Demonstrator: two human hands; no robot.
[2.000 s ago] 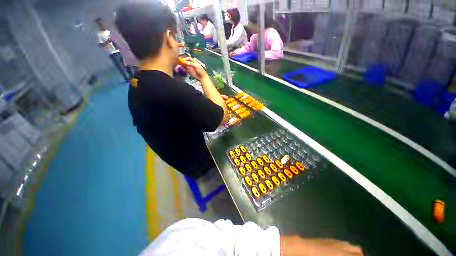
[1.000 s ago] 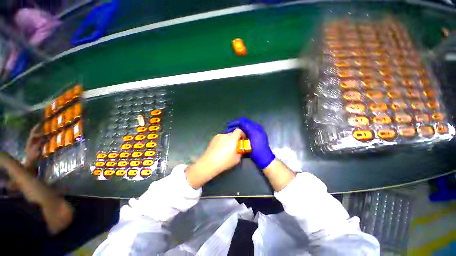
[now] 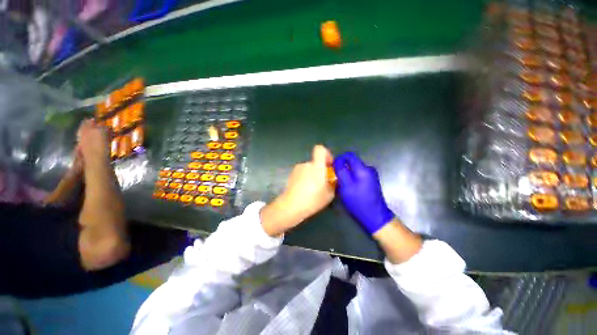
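My bare left hand [image 3: 303, 192] is closed around an orange unit [image 3: 331, 174], mostly hidden by the fingers, above the dark green bench [image 3: 294, 124]. My right hand [image 3: 360, 190], in a purple-blue glove, is against the unit's right side with bent fingers; its fingertips are blurred, but it grips the unit too. A part-filled clear tray [image 3: 178, 145] lies to the left, with orange units in its near and right pockets and one pale piece [image 3: 214, 133] standing among them.
A tall tray stack [image 3: 495, 163] filled with orange units stands at the right. A loose orange unit [image 3: 331, 34] lies on the green conveyor belt [image 3: 275, 42] beyond the white rail [image 3: 301, 73]. At far left, a neighbour's arm [image 3: 101, 196] reaches to a tray of orange units [image 3: 124, 112].
The view has swung from the neighbour down to the bench, bringing both my hands into sight. Since one second ago, the unit has become more covered and the neighbour's hand has moved up beside their tray.
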